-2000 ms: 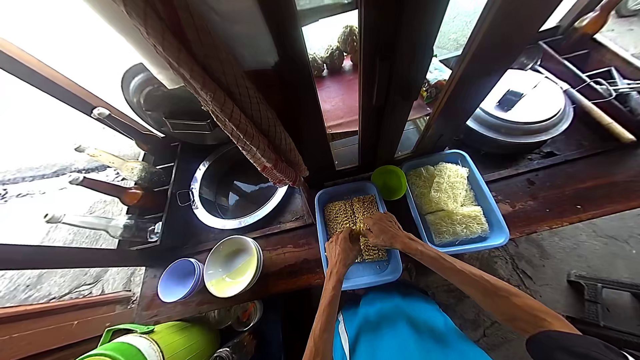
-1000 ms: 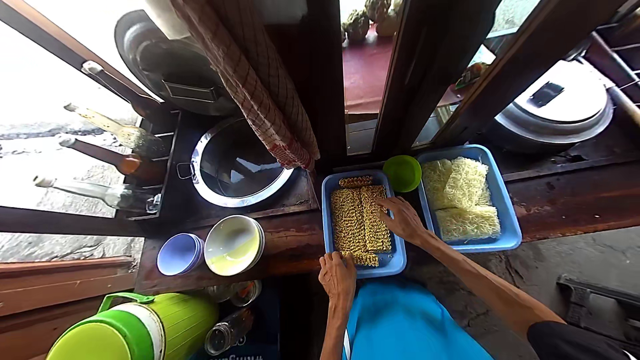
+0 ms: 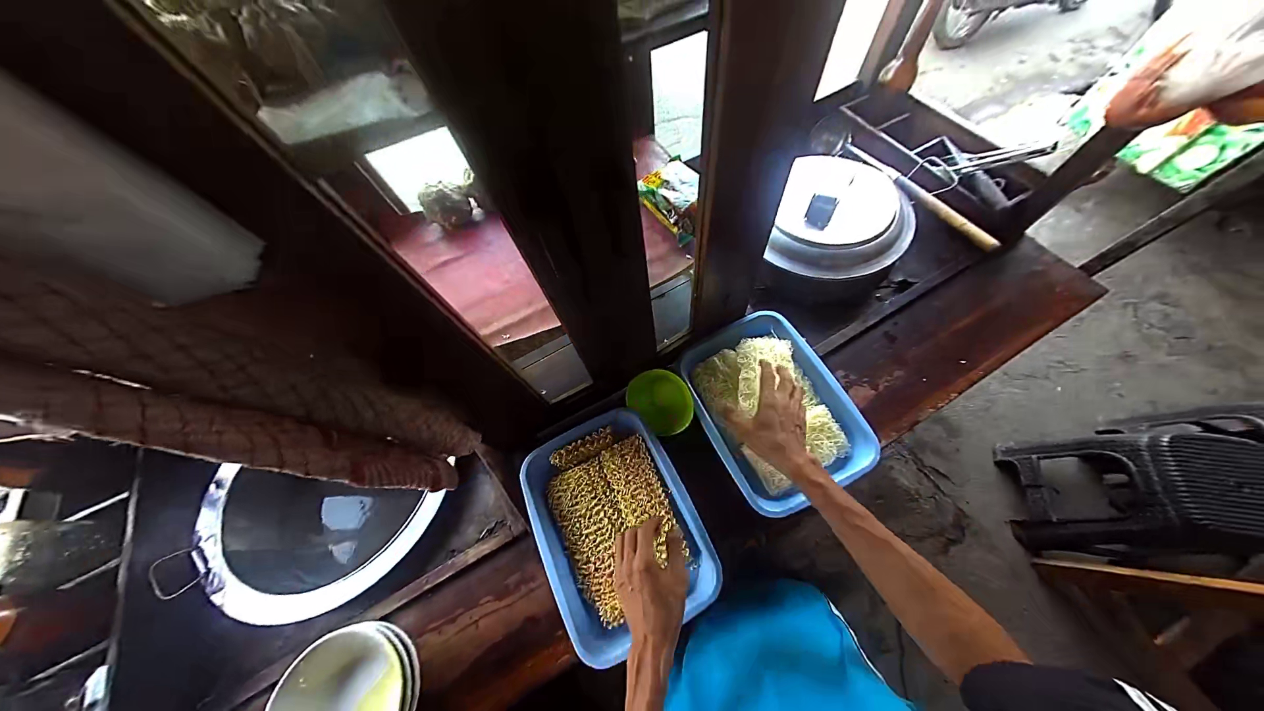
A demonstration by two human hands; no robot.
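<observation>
Blocks of dried yellow noodles (image 3: 592, 513) lie in a blue plastic basin (image 3: 536, 494). My left hand (image 3: 650, 583) rests on the near end of these blocks, fingers bent; whether it grips one cannot be told. A second blue basin (image 3: 854, 420) to the right holds blocks of pale, thin dried noodles (image 3: 765, 355). On top of them lies my right hand (image 3: 775, 420), its fingers spread over a block; its grip is unclear. Between the far ends of the basins sits a green plastic bowl (image 3: 660, 402).
A wide metal pot (image 3: 212, 553) is sunk into the counter at left, with stacked bowls (image 3: 346, 671) nearer. A lidded pot (image 3: 839, 222) and wooden-handled ladle (image 3: 928, 202) stand back right. Wooden posts rise behind the basins. A black plastic stool (image 3: 1136, 474) is at right. Another person's hand (image 3: 1145, 94) holds a bag.
My right hand has moved from the yellow noodles to the pale ones in the right basin. My left hand has shifted onto the near noodle blocks. The view has swung to the right.
</observation>
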